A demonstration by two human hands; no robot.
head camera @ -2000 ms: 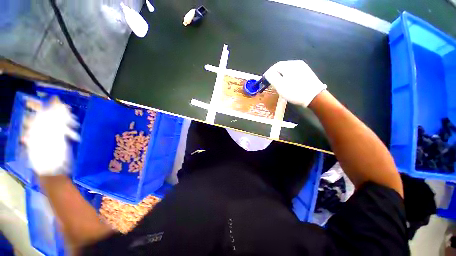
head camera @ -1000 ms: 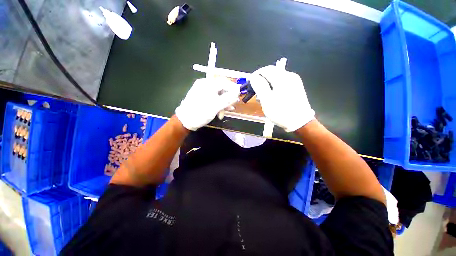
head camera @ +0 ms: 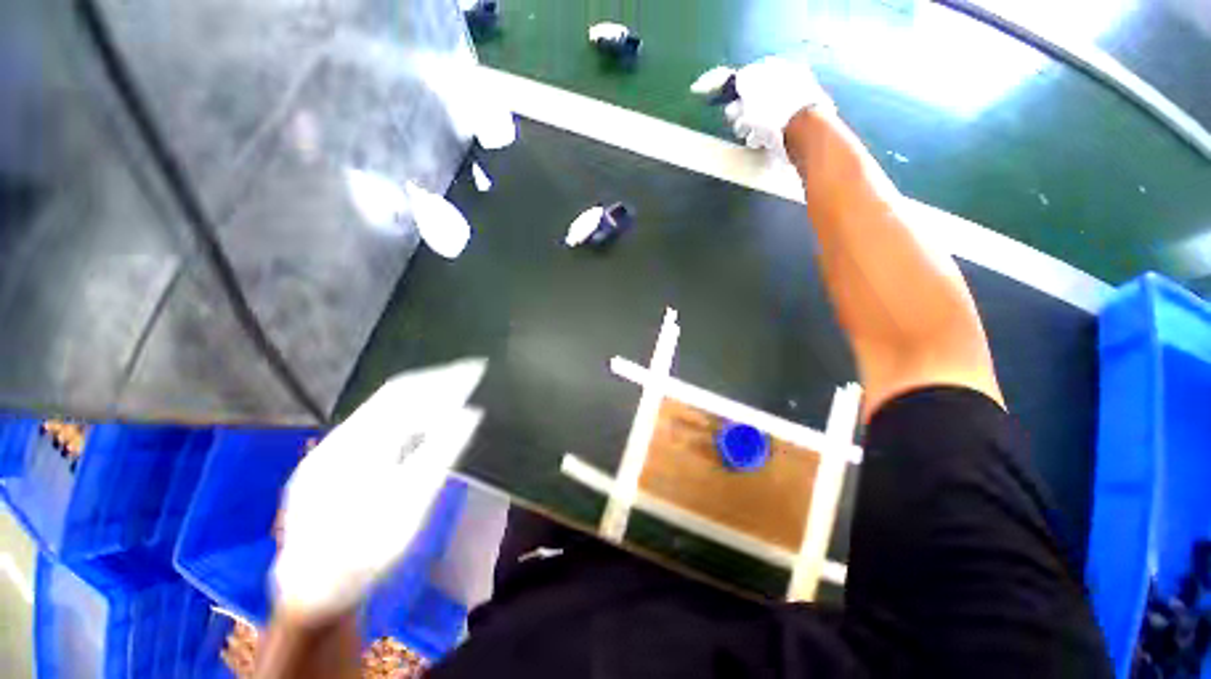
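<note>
My right hand (head camera: 776, 104), in a white glove, reaches far forward over the shiny green belt. Its fingers are on a joined piece (head camera: 717, 86) with a pale end and a dark end. My left hand (head camera: 379, 497), gloved and blurred, is over the bench's front edge at the left, fingers apart, with nothing seen in it. The blue cup (head camera: 744, 446) stands on the tan pad (head camera: 677, 458), framed by white masking tape (head camera: 642, 444). Another joined piece (head camera: 600, 226) lies on the dark green bench.
More joined pieces (head camera: 615, 43) lie on the belt (head camera: 903, 173). A white bottle (head camera: 438, 222) lies by the grey surface (head camera: 239, 173). A blue bin (head camera: 1129, 411) with black parts (head camera: 1169, 630) is at right. Blue bins (head camera: 133, 497) with tan parts (head camera: 392, 659) are below left.
My hands have parted from over the pad. My right hand has moved forward to the belt with the piece, my left back to the left. The view has shifted forward, showing the belt.
</note>
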